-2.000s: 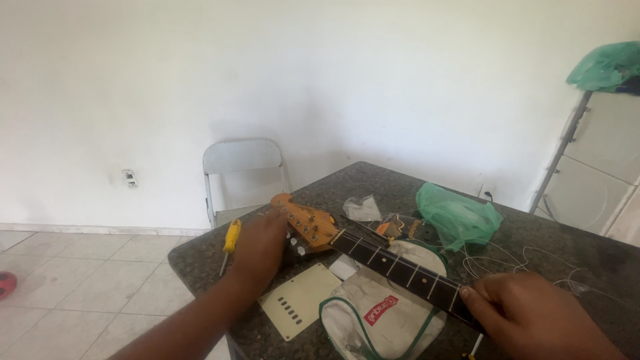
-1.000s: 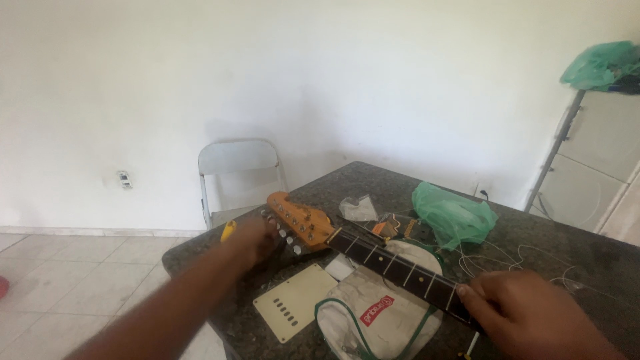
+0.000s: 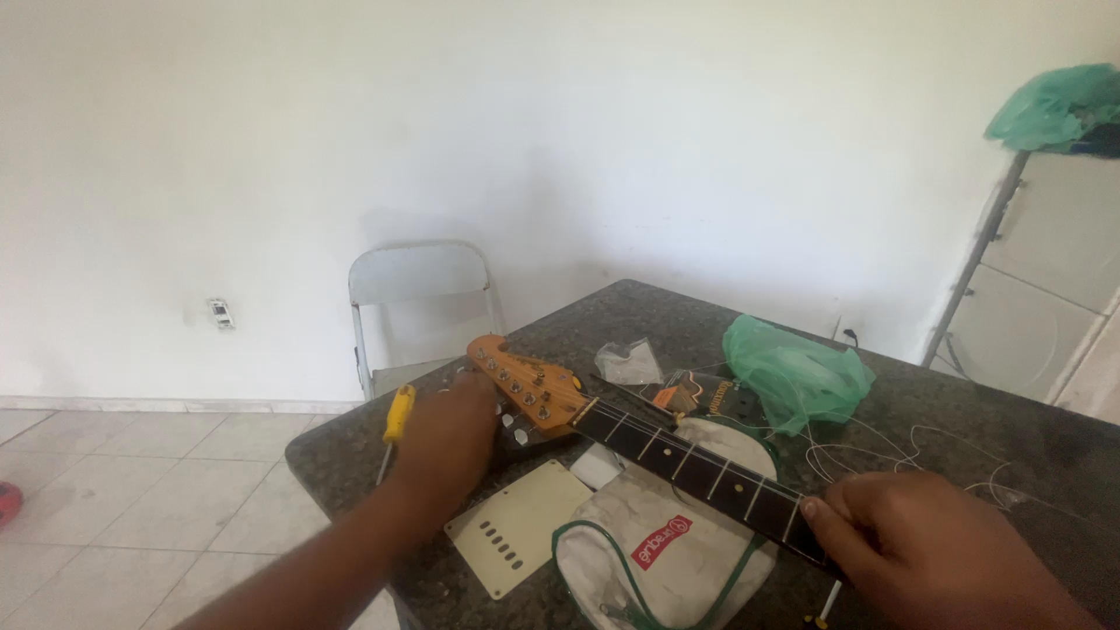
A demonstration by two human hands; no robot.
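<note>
An electric guitar's neck [image 3: 700,468] lies slantwise over the table, its wooden headstock [image 3: 529,385] pointing to the far left. My left hand [image 3: 459,429] is at the tuning pegs [image 3: 514,429] along the headstock's near edge; its fingertips are partly hidden. My right hand [image 3: 910,534] grips the neck at the lower right, thumb on the fretboard's edge. Under the neck lies a white cloth bag with green trim [image 3: 665,542]. A cream plastic back plate with slots [image 3: 521,529] rests left of the bag. The guitar's body is out of view.
A yellow-handled screwdriver [image 3: 400,415] lies by the table's left edge. Behind the neck are a clear plastic bag [image 3: 630,362], a string packet [image 3: 696,394], a green plastic bag [image 3: 796,376] and loose strings [image 3: 910,453]. A folding chair [image 3: 420,276] stands beyond the granite table [image 3: 626,302].
My left hand has shifted slightly about the tuning pegs, and more of the yellow screwdriver handle shows than one second ago. My right hand stays on the neck.
</note>
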